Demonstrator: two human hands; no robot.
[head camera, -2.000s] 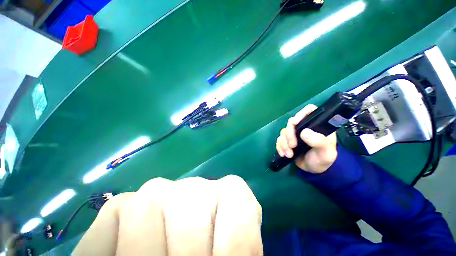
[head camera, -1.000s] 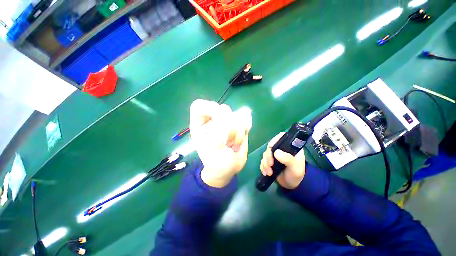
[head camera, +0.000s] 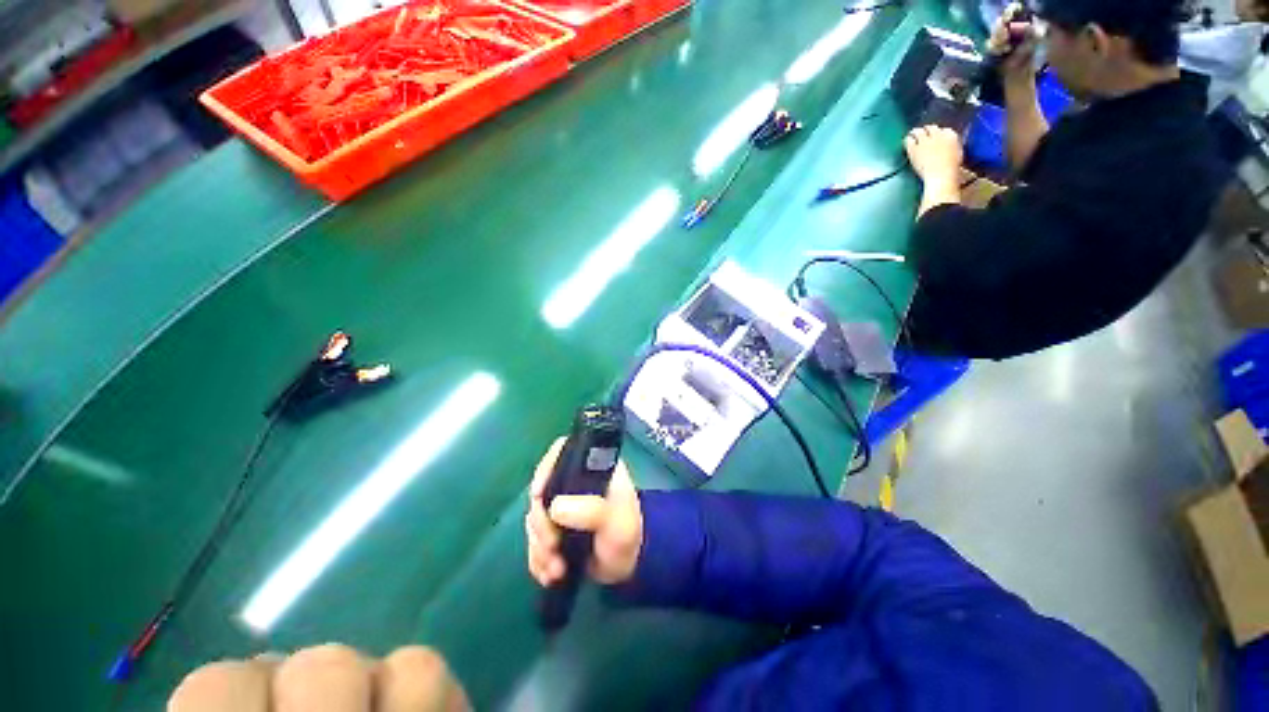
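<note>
My right hand (head camera: 596, 522) is closed around the black electric screwdriver (head camera: 582, 480), its tip pointing down over the green surface. My left hand (head camera: 327, 682) is at the bottom edge, cut off; only the knuckles show, and whether it holds anything is hidden. A cable assembly (head camera: 234, 487) lies on the glossy green belt (head camera: 459, 278) ahead of my left hand, its blue-and-red plug near and its branches with metal ends far. The white-grey screw feeder (head camera: 724, 369) stands on the bench to the right, beyond my right hand.
Orange-red crates (head camera: 362, 84) with red parts stand across the belt. Another cable assembly (head camera: 738, 164) lies farther along. The screwdriver cord (head camera: 779, 410) loops over the feeder. A dark grey block (head camera: 866, 345) is beside it. A person (head camera: 1086, 209) in black works at the upper right.
The view has swung right, bringing the other person and more of the crates in. My left hand has dropped from above the belt to the bottom edge. My right hand still holds the screwdriver.
</note>
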